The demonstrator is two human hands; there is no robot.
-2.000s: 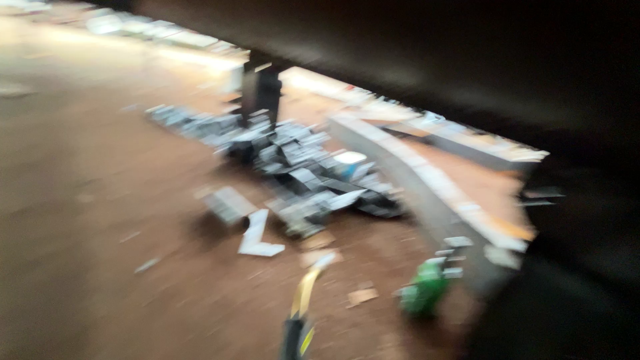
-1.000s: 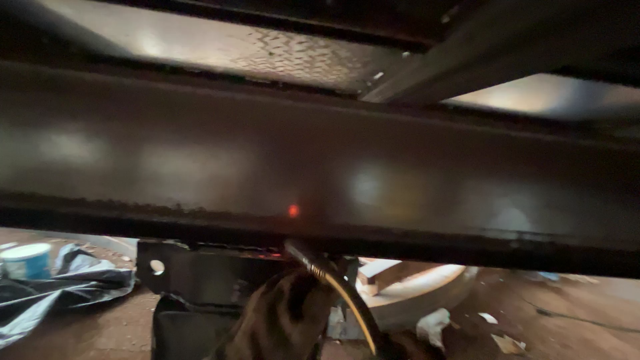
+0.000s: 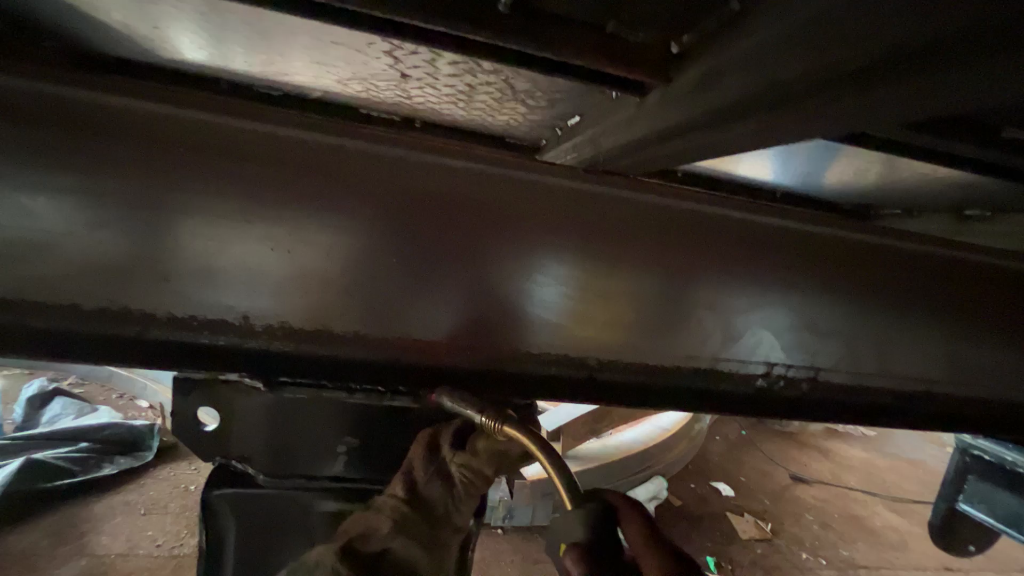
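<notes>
A MIG welding torch (image 3: 548, 456) with a curved brass-coloured neck points up and left. Its nozzle lies at the joint between a dark steel beam (image 3: 416, 280) and a black steel bracket plate (image 3: 304, 428) with a round hole. My left hand (image 3: 448, 472), in a worn glove, is raised just under the nozzle and steadies the torch near its neck; the fingers are partly in shadow. My right hand (image 3: 632, 536) is closed around the torch handle at the bottom edge, and much of it is out of frame.
Overhead run a diagonal steel member (image 3: 664, 120) and tread-patterned plate (image 3: 448, 80). Crumpled plastic sheeting (image 3: 72, 440) lies at left on the dirt floor. Behind my hands is a curved metal piece (image 3: 640, 456); a black bracket (image 3: 976, 496) hangs at right.
The red glow seen on the beam one second ago is gone, and a faint red tint shows at the nozzle tip. Two seconds ago the view was of the floor, with the torch low in it.
</notes>
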